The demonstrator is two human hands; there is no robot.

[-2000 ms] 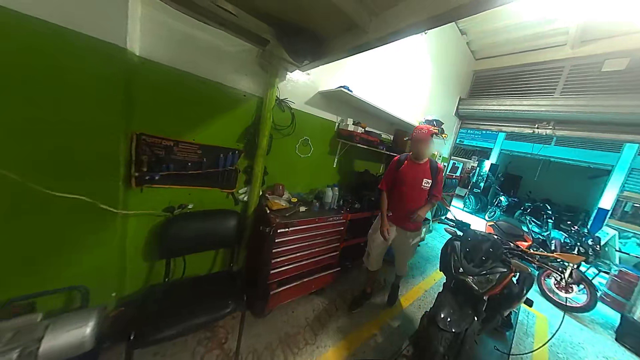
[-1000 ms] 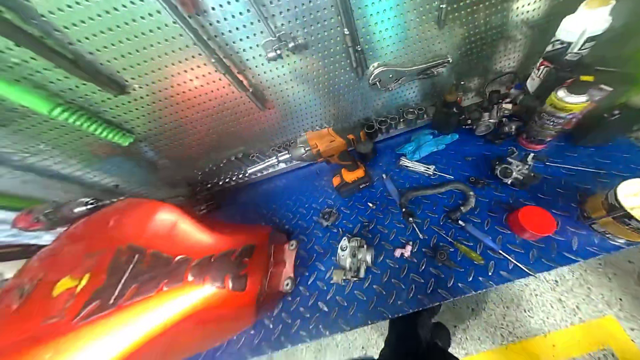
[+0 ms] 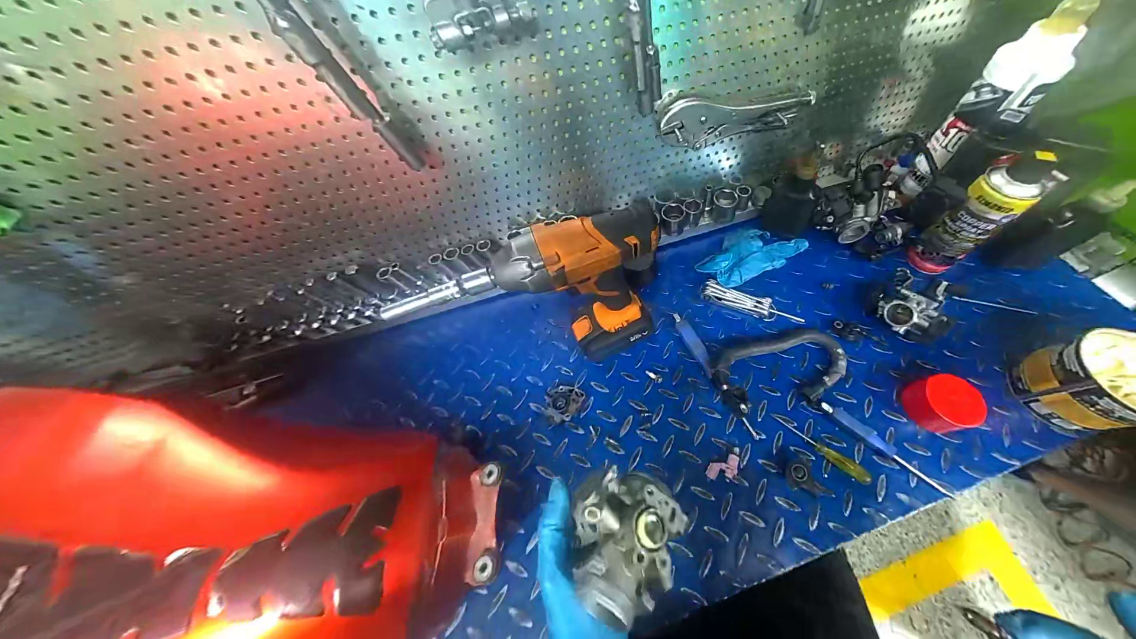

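Note:
My left hand [image 3: 561, 568], in a blue glove, holds a metal carburetor [image 3: 626, 532] above the near edge of the blue diamond-plate bench, beside a red fuel tank. At the bottom right corner, blue glove parts show, seemingly my right hand [image 3: 1034, 624], cut off by the frame, near a small dark object I cannot make out. A small dark part [image 3: 564, 404], a pink part [image 3: 724, 465], a black hose [image 3: 781, 344], a yellow-handled screwdriver [image 3: 843, 461] and blue-handled tools [image 3: 856, 430] lie farther off.
The red tank [image 3: 213, 515] fills the near left. A cordless impact wrench [image 3: 577, 257] lies by the pegboard [image 3: 532, 115] with its sockets. At right stand a red cap [image 3: 943, 402], an open can [image 3: 1078, 377], spray cans [image 3: 985, 209] and another carburetor [image 3: 912, 311].
The carburetor lay on the bench one second ago; now my left hand has it, nearer the front edge and turned. The view has swung from the workshop to the bench.

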